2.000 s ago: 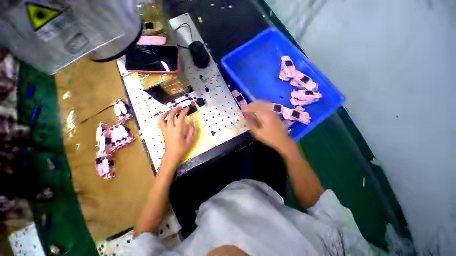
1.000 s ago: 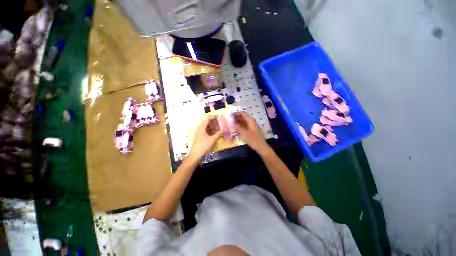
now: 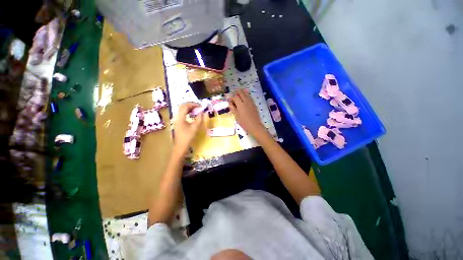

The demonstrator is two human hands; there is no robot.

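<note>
My left hand (image 3: 189,121) is closed on a small pink piece (image 3: 198,109) at the left of the black locating blocks. My right hand (image 3: 244,107) is at the right end of the blocks (image 3: 222,109), fingers bent; whether it grips anything cannot be told. A pink piece sits at the blocks between my hands. Another pale pink piece (image 3: 222,131) lies on the yellow sheet (image 3: 216,144) just in front of them.
Pink pieces (image 3: 151,120) cluster on the brown sheet (image 3: 119,177) at left. A blue bin (image 3: 290,84) with several pink pieces is at right; one lies beside it. A phone (image 3: 205,56), a mouse (image 3: 242,58) and the machine housing (image 3: 167,20) are behind.
My hands have moved apart and forward to the blocks. The pink piece they held between them a second ago is no longer there; one now lies on the yellow sheet.
</note>
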